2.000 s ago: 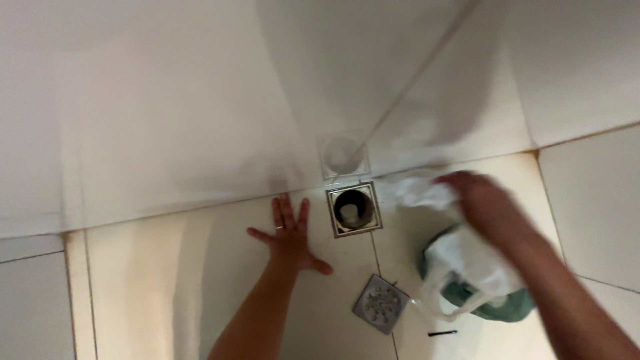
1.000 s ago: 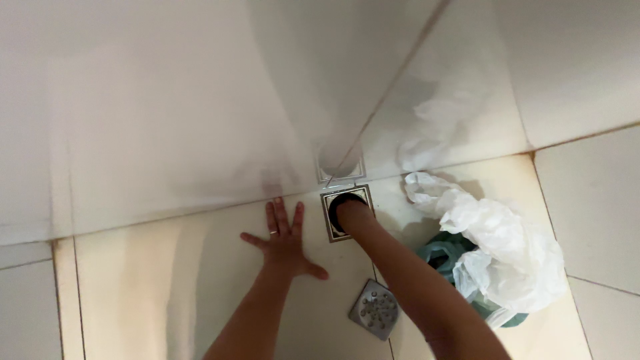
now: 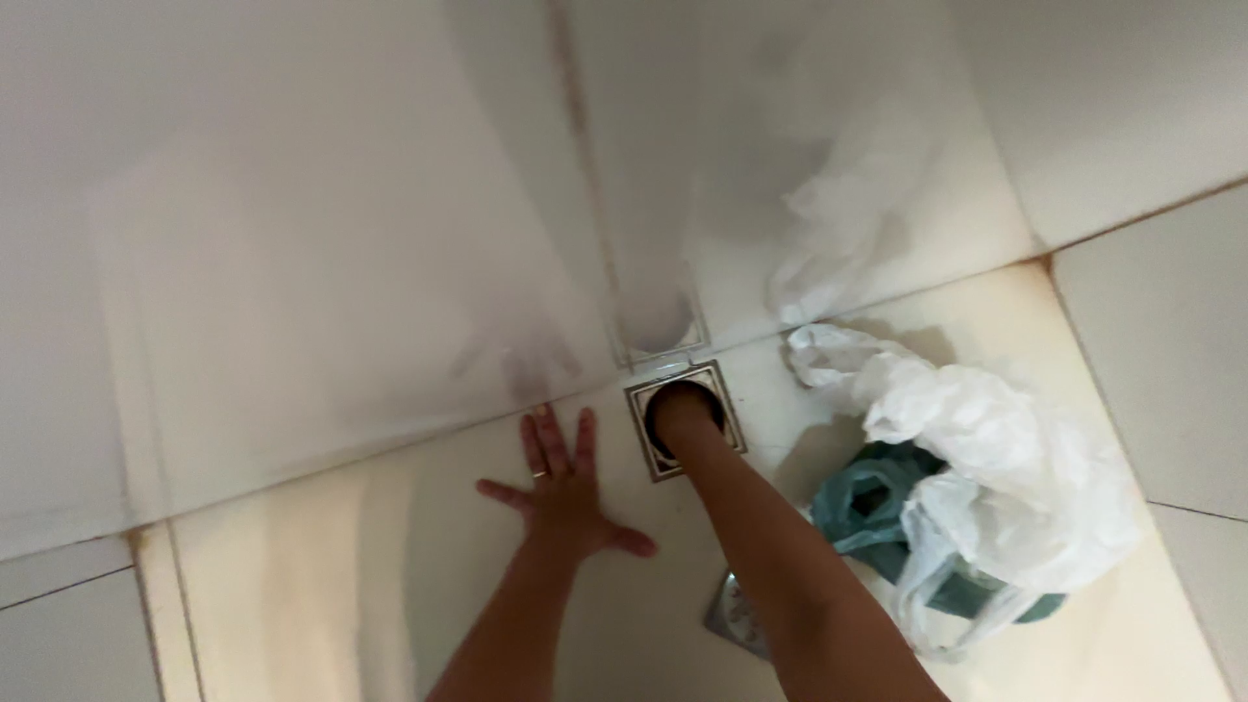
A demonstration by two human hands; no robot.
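Note:
My left hand (image 3: 565,502), with a ring on one finger, rests spread on the pale tiled floor (image 3: 468,546), its fingertips close to the wall. Right of it, a square metal drain frame (image 3: 736,429) surrounds a round dark hole. My right hand (image 3: 687,419) is down inside that hole; its fingers are hidden, so what they touch or hold cannot be seen. The metal drain grate (image 3: 738,616) lies loose on the floor, partly covered by my right forearm.
A crumpled white plastic bag (image 3: 1014,458) lies right of my right forearm, over and beside a green plastic bag (image 3: 868,497). The glossy wall (image 3: 370,244) rises just behind the drain and reflects it. Brownish stains mark the floor's corners.
My right hand, at the white plastic two seconds ago, has moved left and gone into the drain hole. The white plastic now lies let go on the floor. My left hand stays spread.

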